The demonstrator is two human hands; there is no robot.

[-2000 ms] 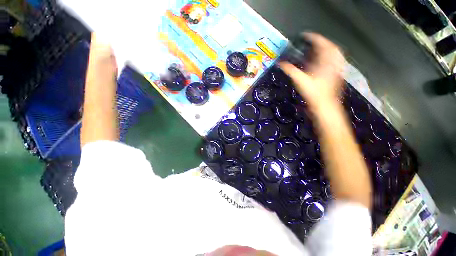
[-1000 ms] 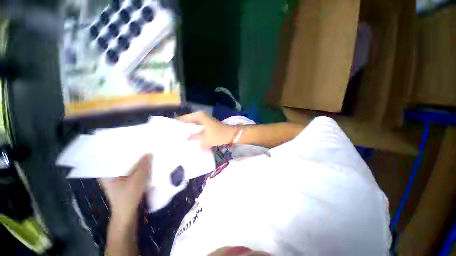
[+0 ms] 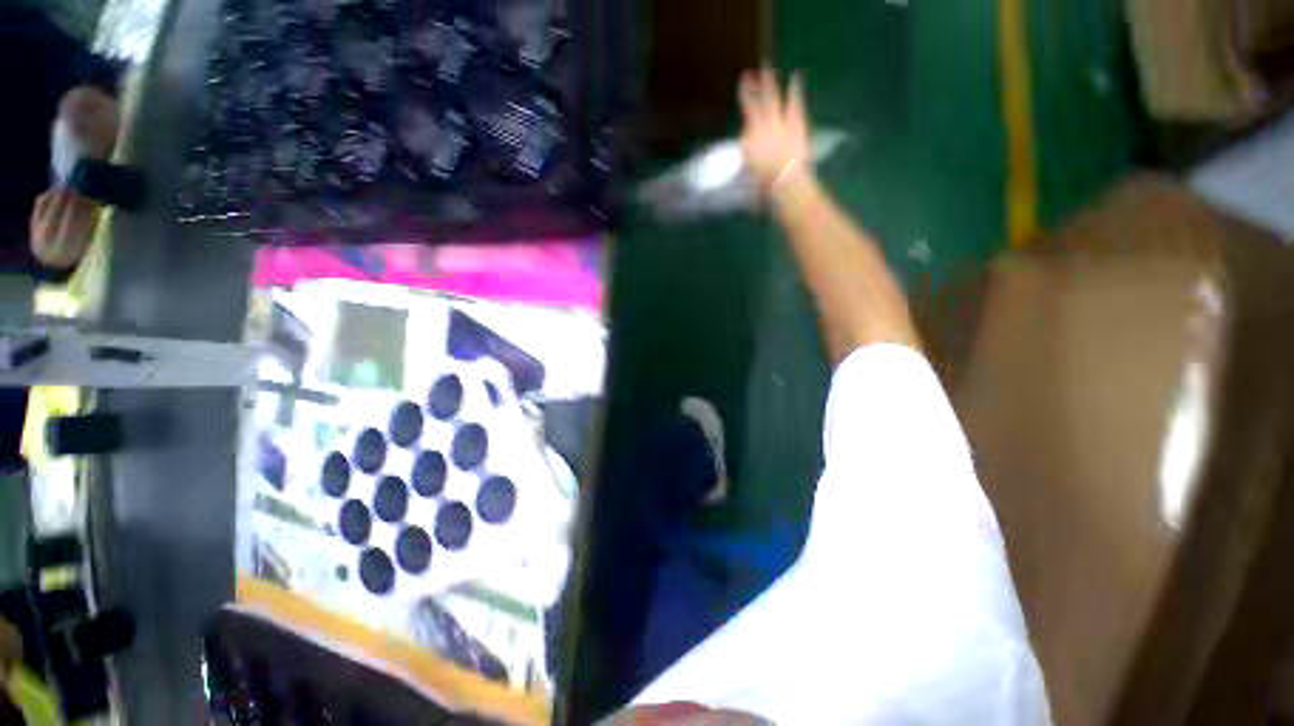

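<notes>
My right hand (image 3: 776,142) reaches out over the green floor, fingers spread, with a band at the wrist. A blurred white sheet (image 3: 717,179) shows just beside and below it; no finger closes on it. My left hand is out of the picture. An adhesive pad sheet (image 3: 531,440) with several black discs in rows lies on the pale printed bench covering (image 3: 270,570), which has pink and yellow-orange edges.
A glossy black blister tray (image 3: 383,114) lies beyond the print, another (image 3: 305,674) nearer. The conveyor belt (image 3: 170,468) runs at left, with another person's hand (image 3: 64,220) across it. Brown cartons (image 3: 1093,426) stand at right.
My view has swung further right. The white sheets were between both hands; now my right hand is stretched away with fingers spread, and my left hand has left the picture.
</notes>
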